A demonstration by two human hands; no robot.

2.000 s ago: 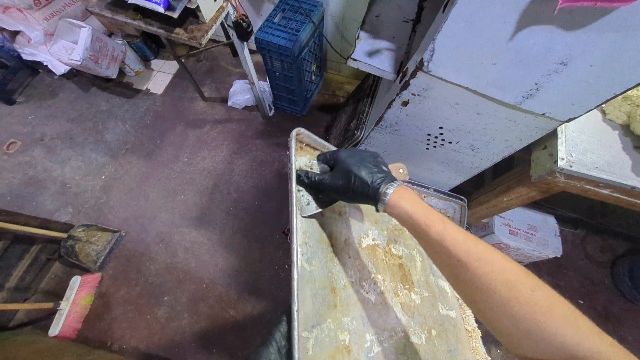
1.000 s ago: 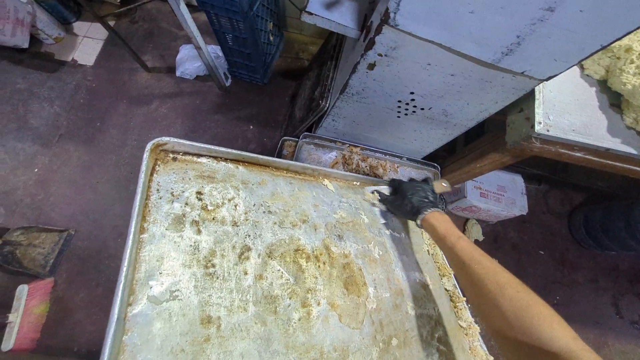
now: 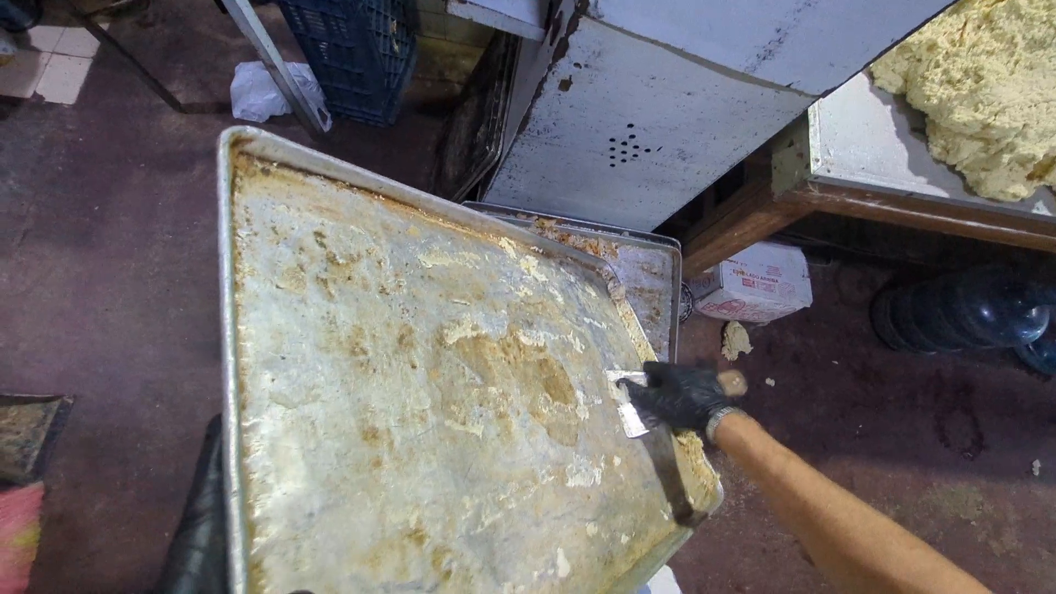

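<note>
A large metal baking tray, stained and smeared with dried dough, is held tilted in front of me. My right hand, in a black glove, grips a metal scraper whose blade lies against the tray near its right edge; a rounded wooden handle end shows beyond the hand. Crumbly dough residue sits along that edge below the hand. My left hand, also black-gloved, is at the tray's left edge, low in view; most of it is hidden behind the tray, with a dark fingertip showing over the surface at the bottom.
Another tray with scraps lies beyond the held one, beside a white metal cabinet. A wood-framed table bears a dough mass. Below are a cardboard box and large plastic bottles. A blue crate and dustpan stand left.
My right hand has moved with the scraper from the tray's far corner along its right side towards me. The tray shows more fully, and the view has shifted right.
</note>
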